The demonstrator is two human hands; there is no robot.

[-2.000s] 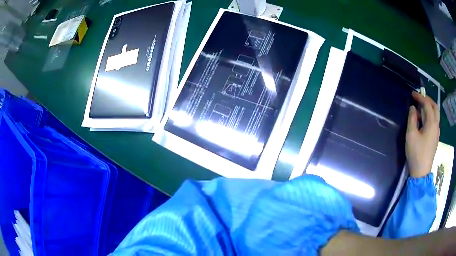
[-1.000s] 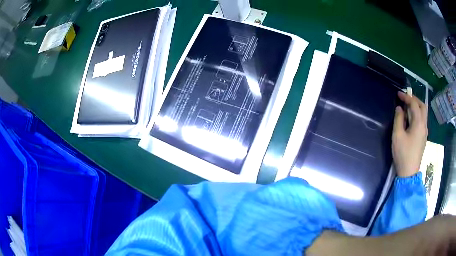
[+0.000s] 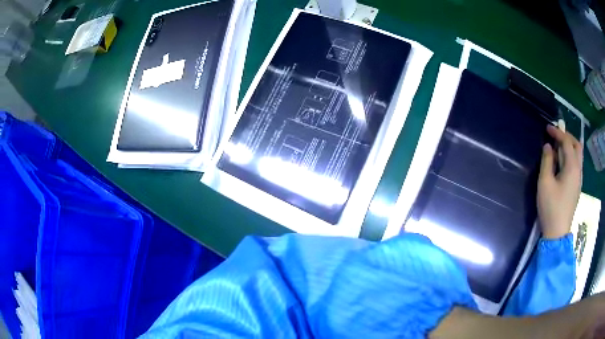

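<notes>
A glossy black tablet [image 3: 474, 165] lies at the right, inside a frame of white strips [image 3: 424, 142]. My right hand [image 3: 560, 182] is at its upper right edge, fingers bent, thumb side towards the tablet. The fingertips are beside a small pale piece [image 3: 561, 124]; whether they grip it or the edge cannot be told. A black stop block [image 3: 533, 93] is at the tablet's top edge. My left arm crosses the bottom of the picture; its bare forearm leaves at the lower right and the left hand is out of view.
A tablet with printed film [image 3: 318, 119] lies on white sheets in the middle. A camera-side-up tablet [image 3: 176, 106] lies at far left. Blue bins [image 3: 93, 245] stand lower left. A card with a picture [image 3: 587, 228], white bottles [image 3: 597, 142] and a small yellow-edged box [image 3: 93, 34] are also there.
The view swung one way and back. My right hand stays at the same edge, and the tablets keep their places on the bench.
</notes>
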